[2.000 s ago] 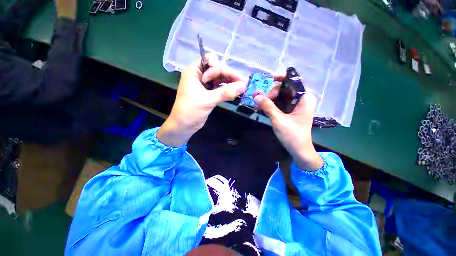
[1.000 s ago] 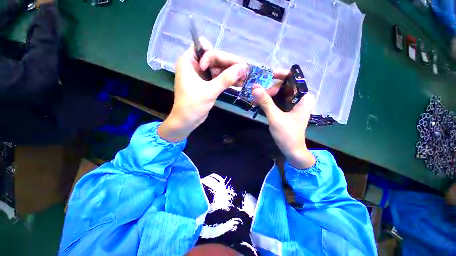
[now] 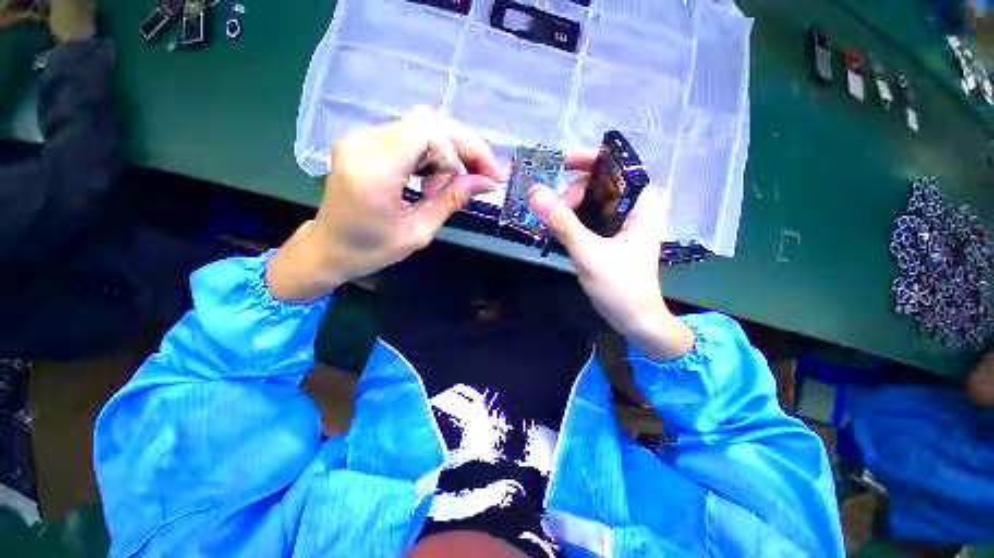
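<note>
My right hand (image 3: 616,256) holds a grey-blue circuit board (image 3: 534,185) under its thumb, and a black phone housing (image 3: 617,183) stands on edge between its fingers and palm. My left hand (image 3: 376,202) is at the board's left, thumb and forefinger close together near a small white strip (image 3: 493,197). A short dark piece (image 3: 413,189) shows between its fingers; it looks like the tweezers, mostly hidden. Both hands are above the front edge of the white tray liner (image 3: 523,87).
Black housings (image 3: 536,24) lie under the liner at the back. A heap of ring-shaped parts (image 3: 943,262) is on the green bench (image 3: 801,196) at right. Small phones (image 3: 853,79) lie at the back right, others (image 3: 192,22) at the back left. A person's dark sleeve (image 3: 76,120) is at left.
My left hand has moved left and turned, and the raised tweezers no longer show. The board now looks greyer and more upright. The view has shifted, so the tray sits further left.
</note>
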